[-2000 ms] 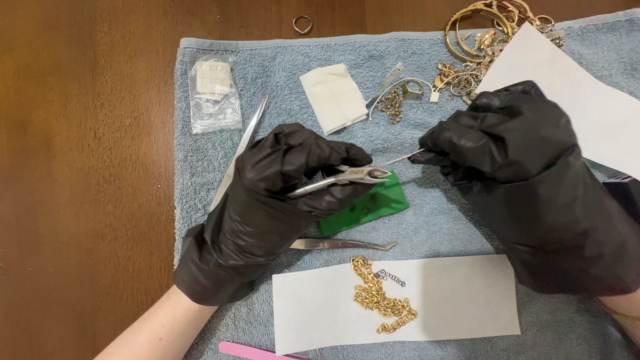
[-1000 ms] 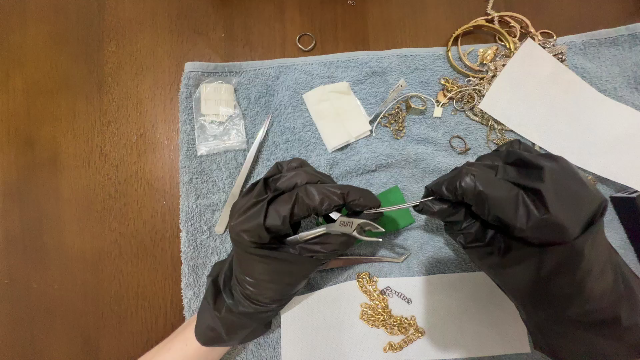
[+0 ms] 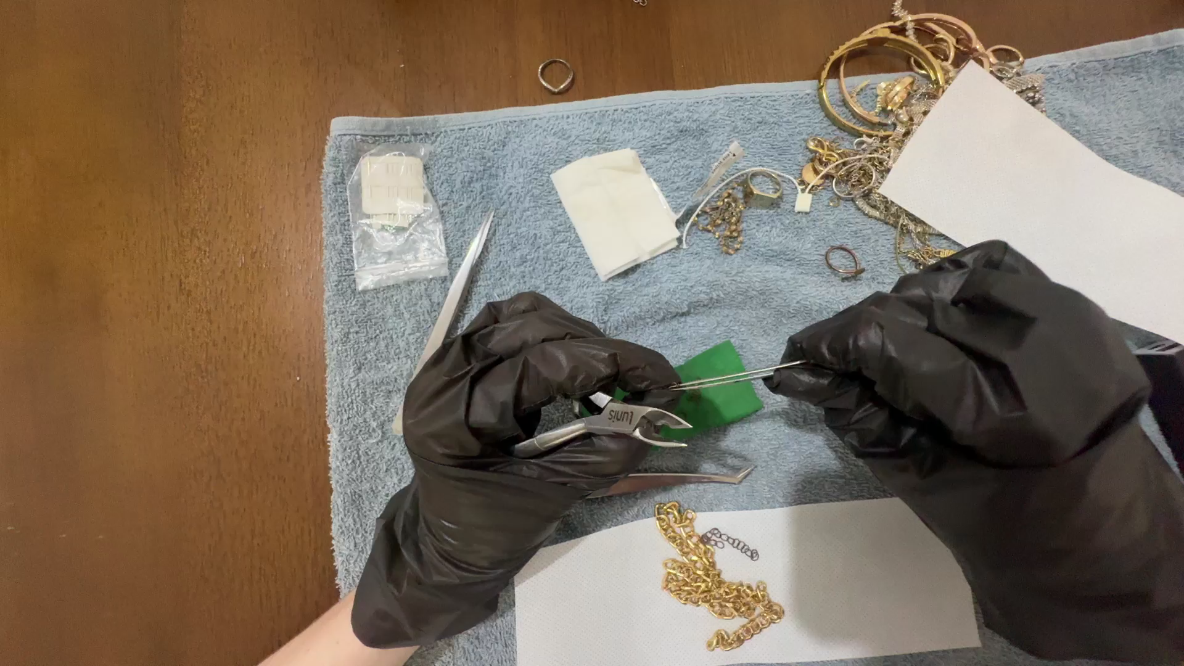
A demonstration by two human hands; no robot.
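Black gloves cover both hands. My left hand (image 3: 546, 398) holds metal nippers (image 3: 629, 421) with their jaws apart, and its thumb and forefinger pinch one end of a thin metal strand (image 3: 726, 379). The strand looks doubled; its exact kind is unclear. My right hand (image 3: 962, 361) grips the other end at its fingertips. Under the strand a green piece (image 3: 726, 402) rests on the blue towel (image 3: 601, 305). Below the hands, a gold chain (image 3: 708, 583) and a short dark chain (image 3: 731, 543) lie on a white sheet (image 3: 879, 592).
Angled tweezers (image 3: 684, 479) lie partly under my left hand, straight tweezers (image 3: 458, 287) to its left. Farther back are a plastic bag (image 3: 398, 250), a folded cream cloth or paper (image 3: 615, 213), rings, a jewellery pile (image 3: 888, 92) and a white sheet (image 3: 1036, 185). One ring (image 3: 556, 76) sits on the wood.
Two seconds ago the strand was held above and right of the nippers, and the dark ring on the towel was not visible. My right hand has moved lower, uncovering that ring.
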